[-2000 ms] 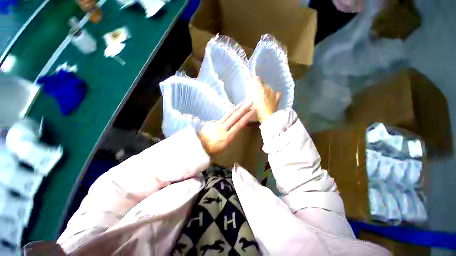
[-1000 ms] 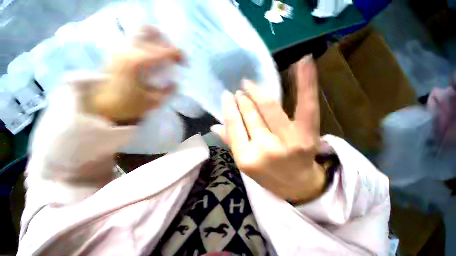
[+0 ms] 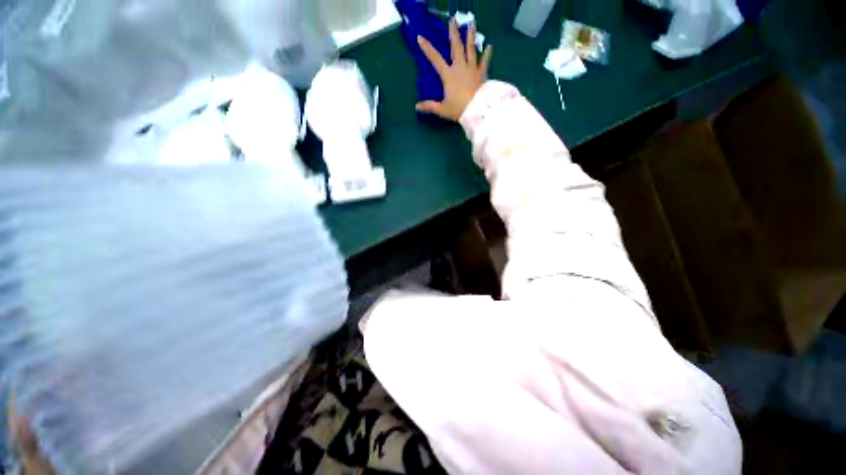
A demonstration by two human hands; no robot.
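A ribbed, milky air-column bag (image 3: 176, 297), blurred, fills the lower left. My left hand (image 3: 30, 447) is cut off by the left edge; only a blurred part shows against the bag's lower corner, holding it. My right hand (image 3: 456, 82) reaches over the bench with fingers spread, on or just above the crumpled dark blue cloth (image 3: 422, 46), gripping nothing. White security cameras (image 3: 341, 109) lie on the green bench (image 3: 427, 176) between the bag and my right hand. The bag hides the near part of their row.
Clear plastic sheeting covers the bench at upper left. A small parts bag (image 3: 586, 42), a white scrap (image 3: 564, 63) and a small bottle (image 3: 535, 15) lie right of the cloth. Another white item (image 3: 698, 28) is at the far bench end. Brown cartons (image 3: 677, 232) stand below the bench edge, right.
The view has swung along the bench. The bag, held in front of me before, is now at lower left with my left hand. My right hand has left it and reached out to the cloth.
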